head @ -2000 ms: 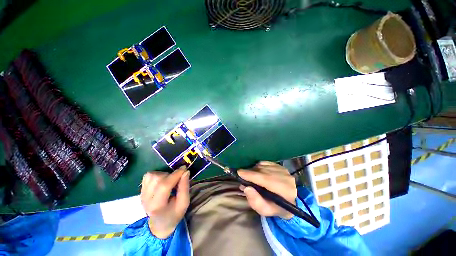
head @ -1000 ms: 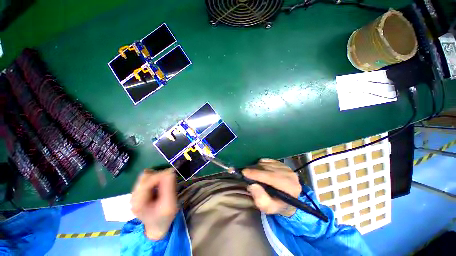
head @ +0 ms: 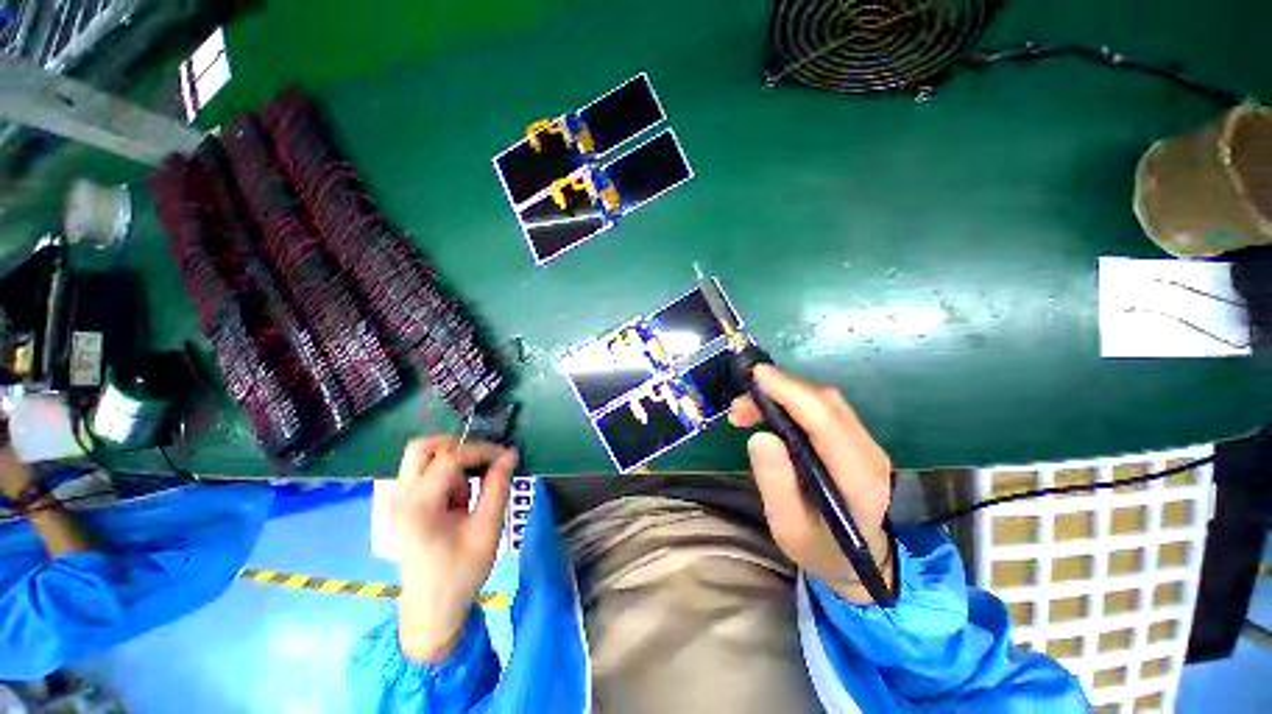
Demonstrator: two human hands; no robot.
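My right hand (head: pixel 823 481) holds a black soldering iron (head: pixel 806 453), its metal tip pointing up over the nearer group of LCD display modules (head: pixel 642 439). Orange and blue flex circuits (head: pixel 674 400) lie between the glossy screens. A second group of modules (head: pixel 649 168) lies farther back. My left hand (head: pixel 453 509) is at the bench edge, just below the near end of the bundled red-and-black wires (head: pixel 342 223). Its thumb and fingers are close together by the wire ends, near a small dark piece. Whether they grip something cannot be told.
A wire-guarded fan (head: pixel 876 35) stands at the back. A cardboard tub (head: pixel 1200 188) and white paper (head: pixel 1172 314) with dark strands are at right. A slotted tray (head: pixel 1088 558) is below the bench edge. A spool (head: pixel 98 212), a container (head: pixel 135 400) and another person's sleeve (head: pixel 126 572) are at left.
The view has shifted left. My left hand has moved from beside the near modules to the wire bundles. The iron's tip has left the flex circuits and now points up and away.
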